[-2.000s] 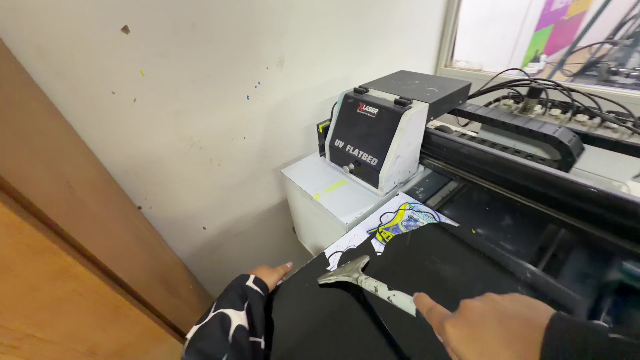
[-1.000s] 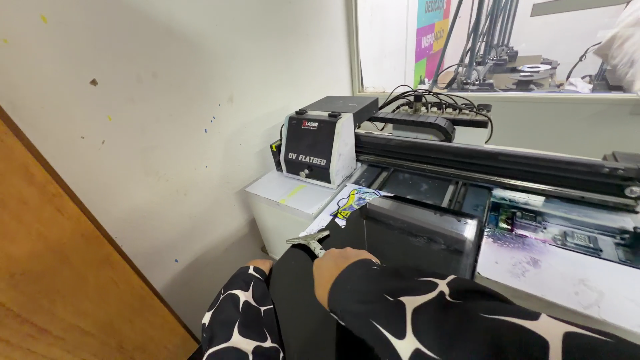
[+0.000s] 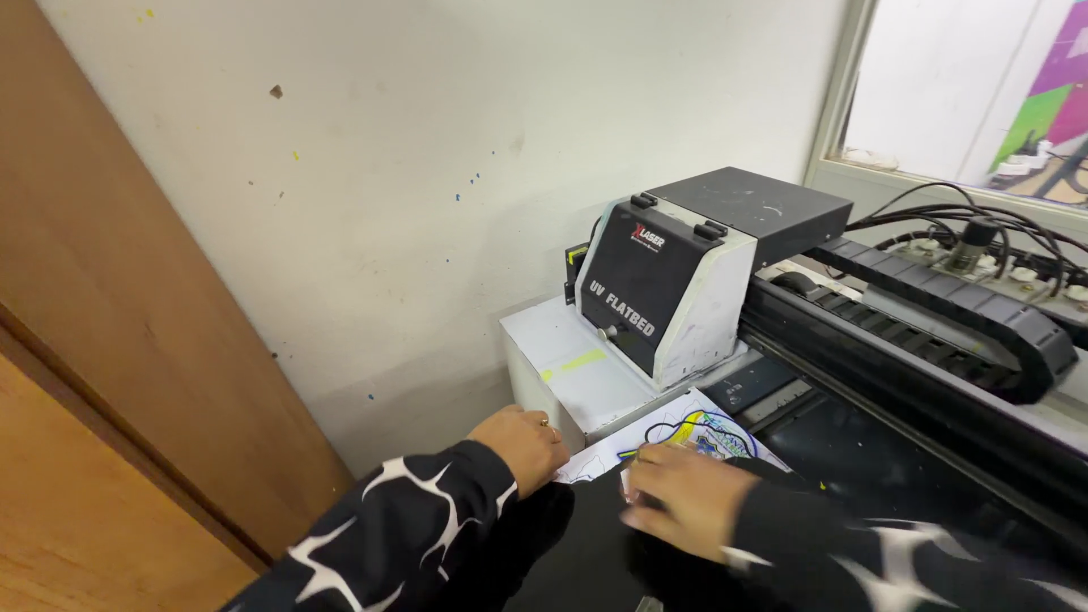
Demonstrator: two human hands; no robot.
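Observation:
My left hand [image 3: 523,446], with a ring on a finger, is at the left edge of the printer bed, by the corner of a white printed sheet [image 3: 591,459] with yellow, blue and black artwork. Its fingertips are partly turned away, so any grip is unclear. My right hand [image 3: 684,493] is blurred and lies over the near part of that sheet, its fingers bent down. A pale edge shows at its fingertips, but what it belongs to cannot be told. Black sheet material [image 3: 586,544] spreads below and between both hands.
A UV flatbed printer's black-and-white end housing [image 3: 663,289] stands on a white base [image 3: 544,340] against the wall. Its black gantry rail [image 3: 892,408] and cable chain [image 3: 952,306] run to the right. A wooden panel [image 3: 127,297] is at the left, a window at the upper right.
Two seconds ago, a scraper-like tool with a wide head lay on the black material near my right hand; one second ago that hand was at it. Now both hands are closer to the printed sheet.

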